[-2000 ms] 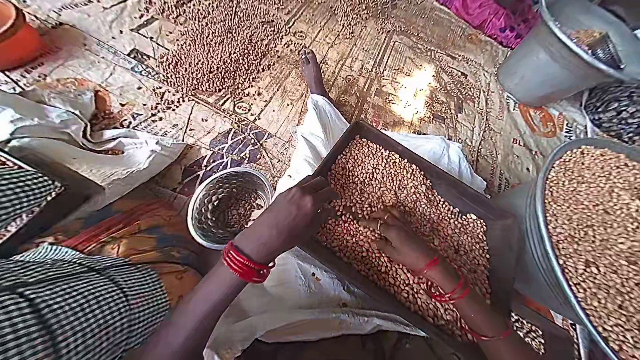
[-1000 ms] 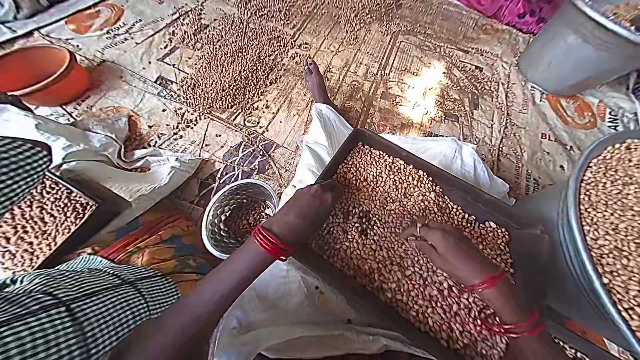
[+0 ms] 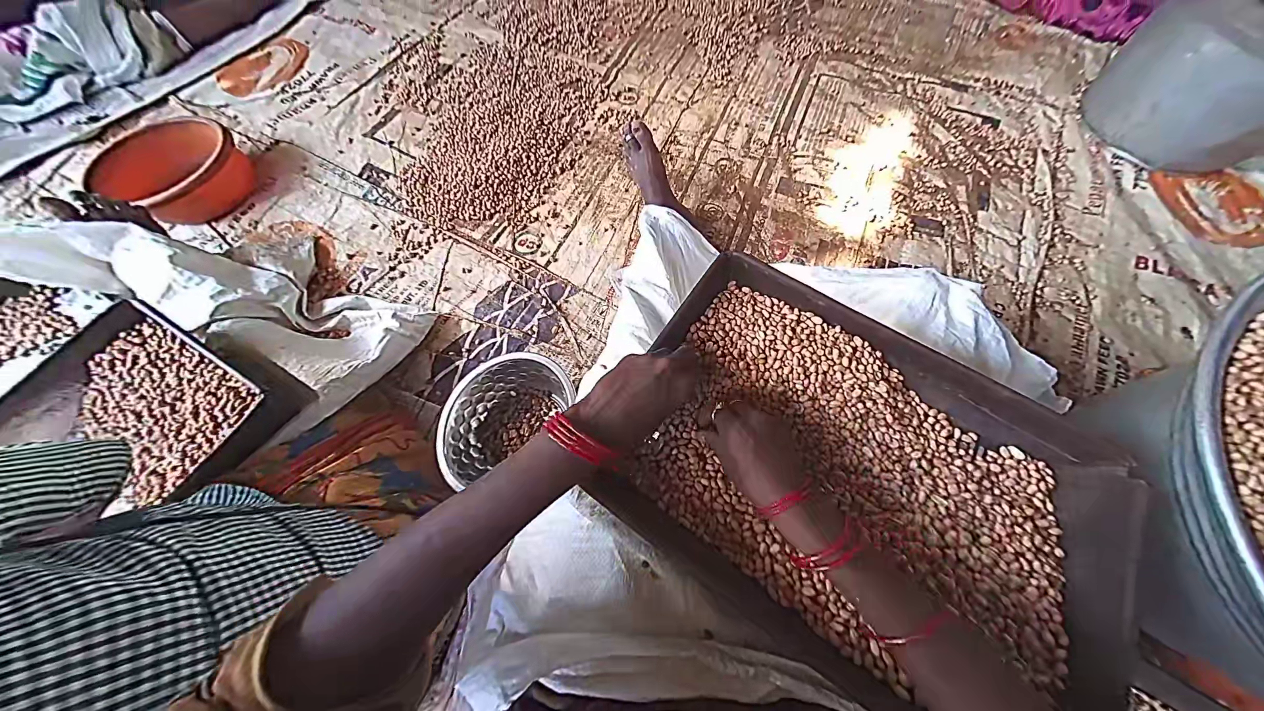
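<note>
A dark rectangular tray (image 3: 1096,553) full of shelled peanuts (image 3: 869,444) lies tilted across a white sack (image 3: 592,583) on my lap. My left hand (image 3: 647,390), with red bangles at the wrist, is at the tray's left edge, fingers curled down over the nuts. Close beside it, my right hand (image 3: 746,439) has its fingertips in the nuts and wears a ring and red bangles. Whether either hand holds any nuts cannot be told. Just left of my left wrist stands a dimpled metal bowl (image 3: 459,420) with some nuts inside.
A large metal pot (image 3: 1200,444) of nuts stands at the right, a grey bucket (image 3: 1175,89) behind it. Nuts (image 3: 504,138) lie spread on the printed sheet. At left are an orange tub (image 3: 178,173), another tray (image 3: 252,395) of nuts and a person in a checked garment (image 3: 178,583).
My right hand has moved left through the tray to beside my left hand since one second ago. Its fingers are more curled now.
</note>
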